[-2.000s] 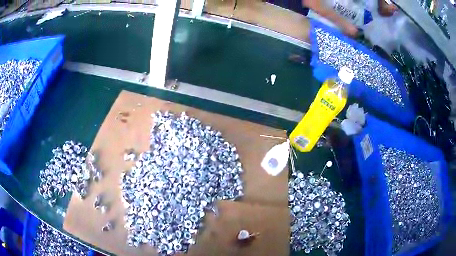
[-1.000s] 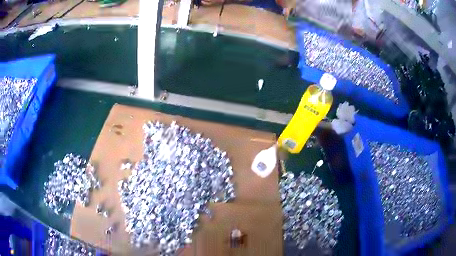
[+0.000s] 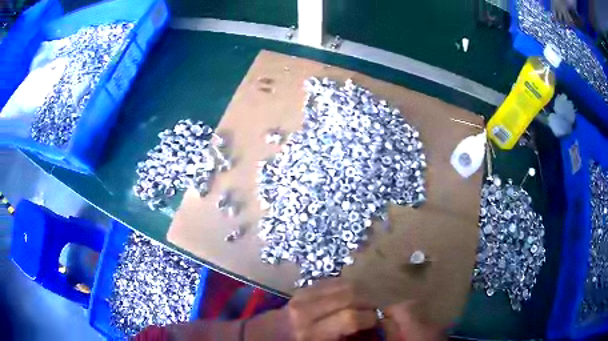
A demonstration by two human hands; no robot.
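Note:
My left hand (image 3: 327, 312) is at the bottom centre, fingers bent, over the cardboard's near edge. A small silvery part (image 3: 380, 314) shows at its fingertips. My right hand (image 3: 415, 323) is close beside it, blurred and cut off by the bottom edge; whether it grips anything is unclear. A big heap of metal ring parts (image 3: 340, 173) lies on the brown cardboard (image 3: 443, 226), beyond my hands. A smaller heap (image 3: 177, 163) lies to the left, and a heap of flatter parts (image 3: 510, 243) to the right. A tiny white cup (image 3: 417, 257) stands on the cardboard.
A white squeeze bottle (image 3: 468, 156) and a yellow bottle (image 3: 523, 100) lie at upper right, near crumpled white tissue (image 3: 562, 115). Blue bins of parts stand at left (image 3: 123, 86), lower left (image 3: 100, 293) and right (image 3: 567, 233). A blue stool (image 3: 37, 243) is at lower left.
Both hands have come into view at the bottom. The view has swung left and down, so the heaps and bottles sit further right and higher. The blue stool now shows.

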